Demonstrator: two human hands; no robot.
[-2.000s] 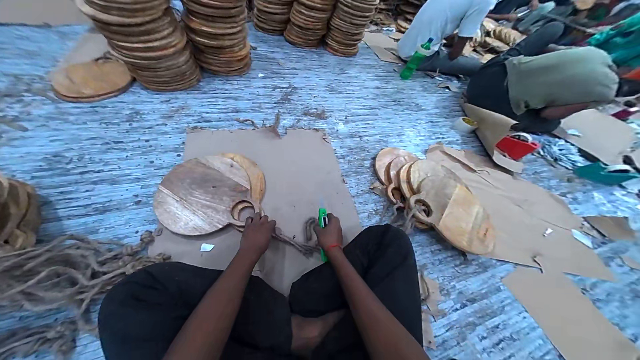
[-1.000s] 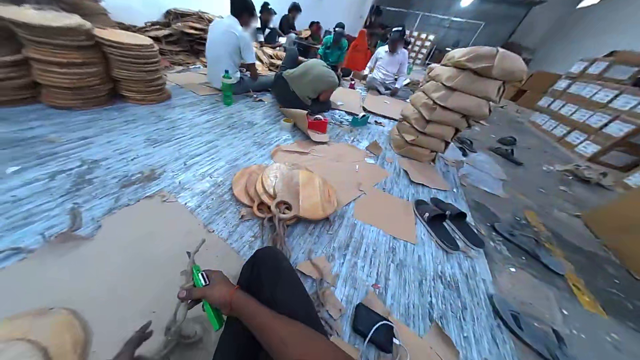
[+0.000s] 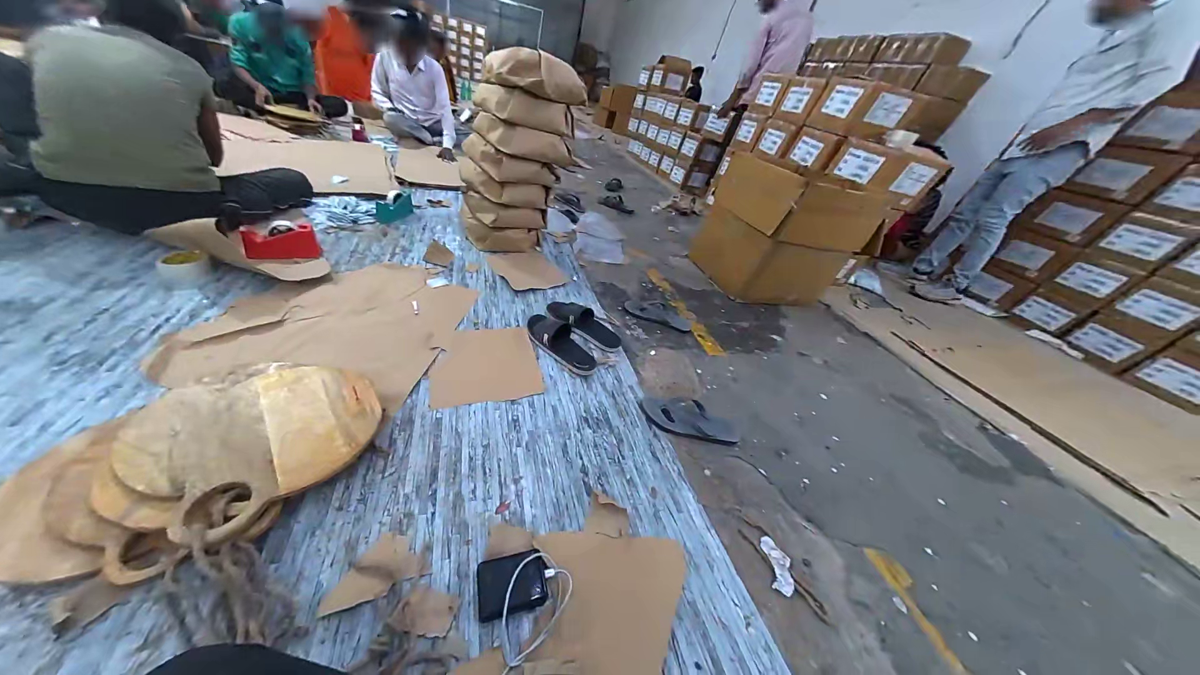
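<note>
Neither my left hand nor my right hand shows in the head view. Round wooden boards with ring handles lie overlapped in a fanned pile at the left, and rope is looped at their rings. A bit of my dark-clad leg shows at the bottom edge. Right of it, a black power bank or phone with a white cable lies on torn cardboard.
Black slippers sit at the patterned mat's edge, with a grey slipper on the concrete. Beyond are stacked brown paper sacks, a red tape dispenser, an open carton, stacked boxes and several people, seated and standing.
The view has swung far to the right. Both hands, the green tool seen in my right hand and the board in front of me have left the view.
</note>
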